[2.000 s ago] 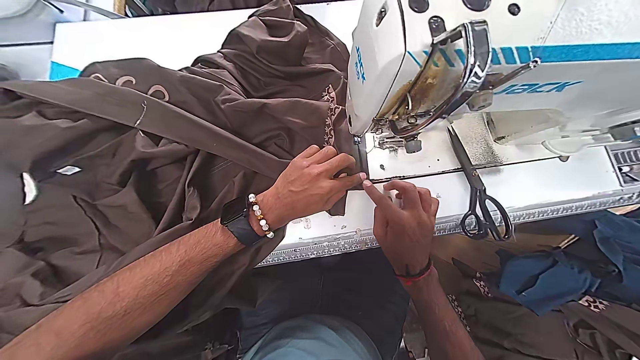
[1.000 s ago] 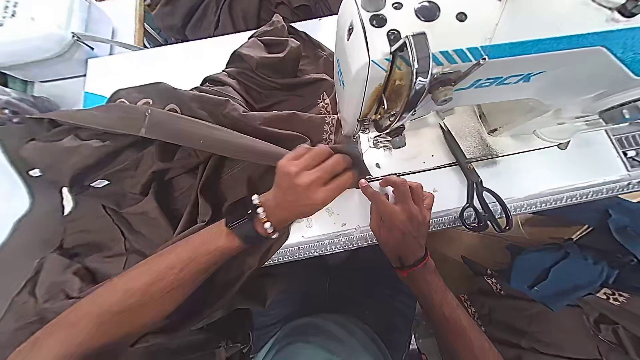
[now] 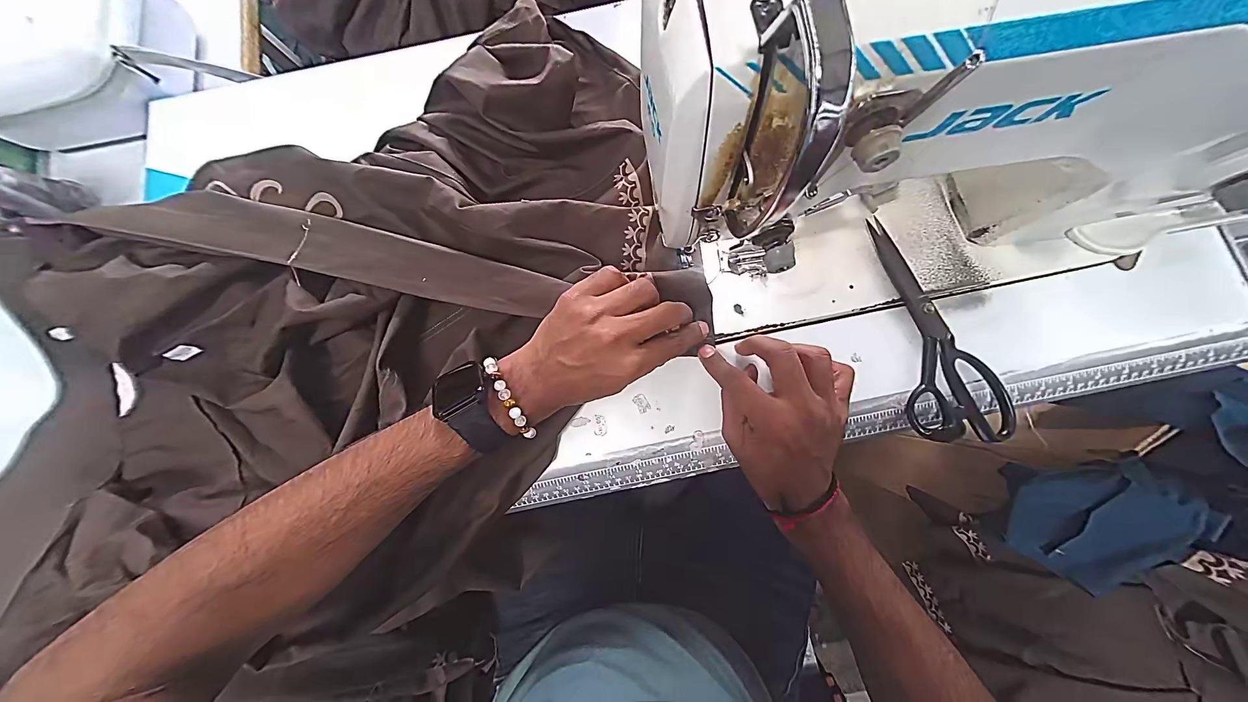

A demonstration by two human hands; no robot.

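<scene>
A dark brown garment (image 3: 322, 380) with pale embroidery lies bunched over the left of the table, and a folded fabric strip (image 3: 390, 255) runs across it. My left hand (image 3: 619, 336) grips the strip near its right end, just in front of the presser foot (image 3: 749, 257) of a white Jack sewing machine (image 3: 1053, 107). With its index fingertip, my right hand (image 3: 780, 409) touches the strip's lower right corner; its other fingers are curled on the table edge. Whether it pinches the cloth is hard to tell.
Black-handled scissors (image 3: 934, 341) lie on the machine bed right of my right hand, handles over the table's ruler edge (image 3: 1102, 382). Blue cloth (image 3: 1111, 522) and more brown embroidered fabric (image 3: 1053, 624) lie below the table at right. Part of another white machine (image 3: 58, 58) shows at upper left.
The far part of the strip, lifted at an angle one second ago, now lies lower across the garment. Both hands remain at the strip's right end.
</scene>
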